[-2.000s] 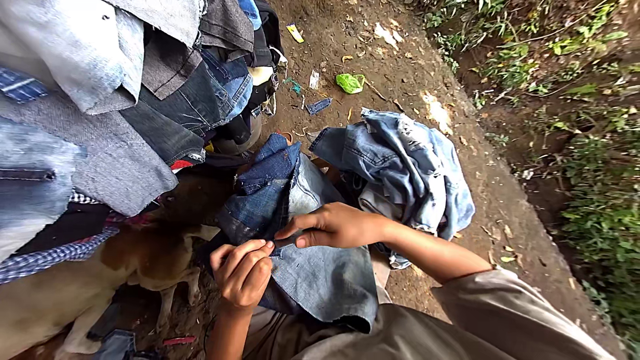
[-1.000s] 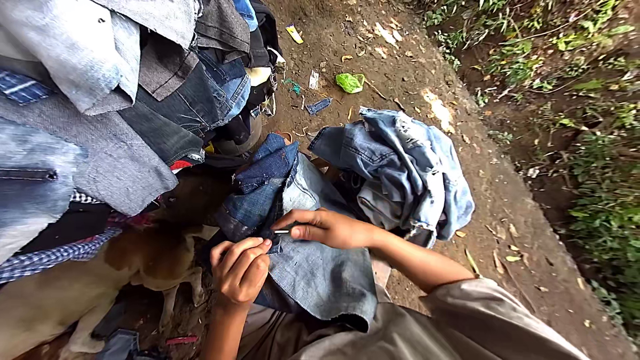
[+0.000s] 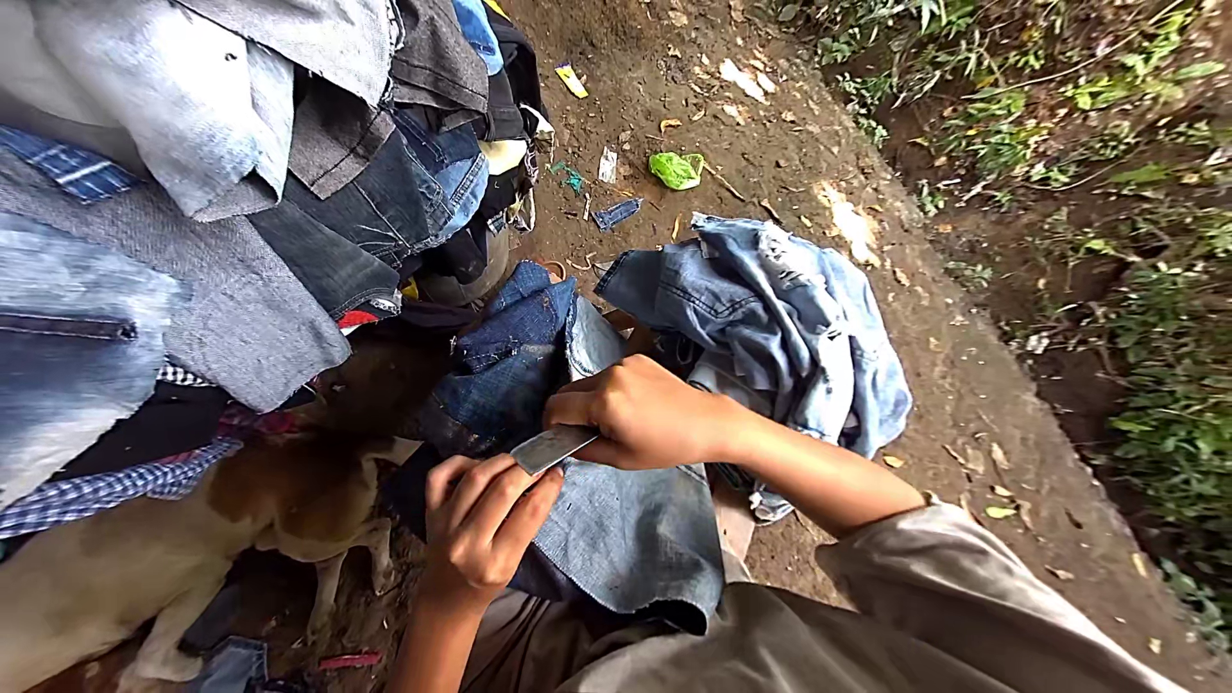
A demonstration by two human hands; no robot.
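Observation:
Denim cloth (image 3: pixel 630 529) lies over my lap, with a darker blue denim part (image 3: pixel 510 356) beyond it. My right hand (image 3: pixel 640 414) is closed around a flat grey metal blade (image 3: pixel 551 448), whose broad end points toward my other hand. My left hand (image 3: pixel 491 525) pinches the denim near the blade's end, its fingertips close to the metal. The blade's handle end is hidden in my right fist. Just past my right forearm lies a bundle of light blue torn jeans (image 3: pixel 789 318).
A large heap of denim and cloth pieces (image 3: pixel 241 279) rises at the left. A brown and white dog (image 3: pixel 279 491) is below it. A green plastic scrap (image 3: pixel 677 170) and a small denim scrap (image 3: pixel 617 214) lie on the dirt; a planted bank (image 3: pixel 1145 318) borders the right.
The blade shows more of its broad flat side now than a second ago, as my right hand has turned. My left hand stays at the denim in about the same place.

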